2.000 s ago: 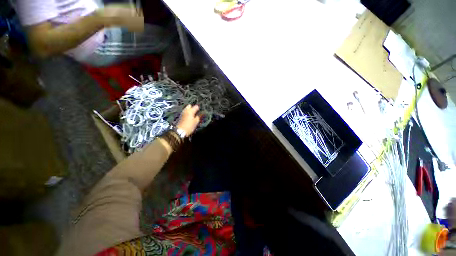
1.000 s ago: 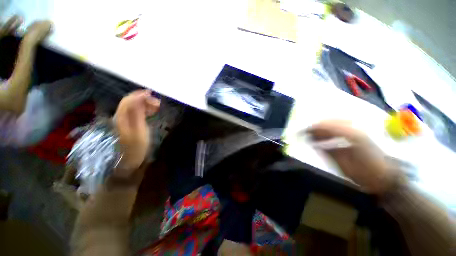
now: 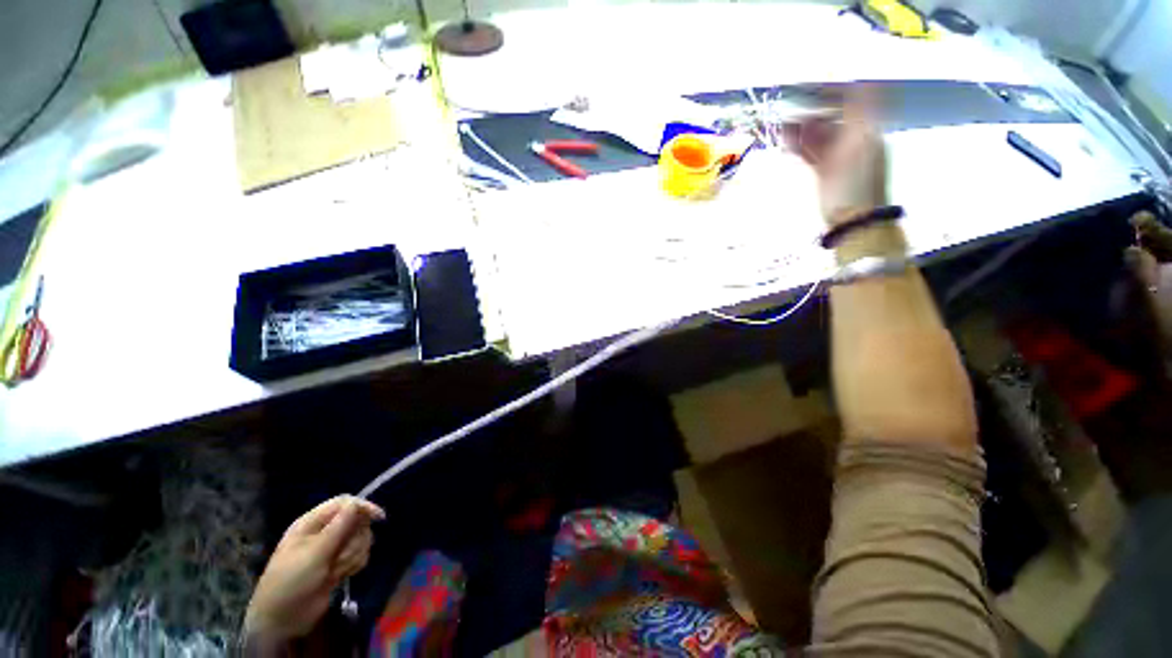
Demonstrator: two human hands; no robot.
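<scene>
My left hand (image 3: 309,566) is low in front of the bench, its fingers closed on one end of a thin white-grey cable (image 3: 553,386). The cable runs up and right over the bench edge, with thin loops lying on the white top. My right hand (image 3: 842,154) is blurred, raised over the bench beside a spread of pale cable ends (image 3: 769,116); whether it grips anything cannot be told. The black tie box (image 3: 321,315) holds short white strips, with the dark smartphone (image 3: 447,305) at its right side.
Red-handled pliers (image 3: 566,157) lie on a dark mat, left of an orange and yellow tape roll (image 3: 692,165). Scissors (image 3: 26,347) lie at far left, a cardboard sheet (image 3: 315,135) behind the box. Finished coils (image 3: 167,630) are low left. Another person's hand (image 3: 1148,251) shows at far right.
The view has swung right. My left hand has left the coil heap and now holds a cable end. My right hand has come into view and moved far over the bench.
</scene>
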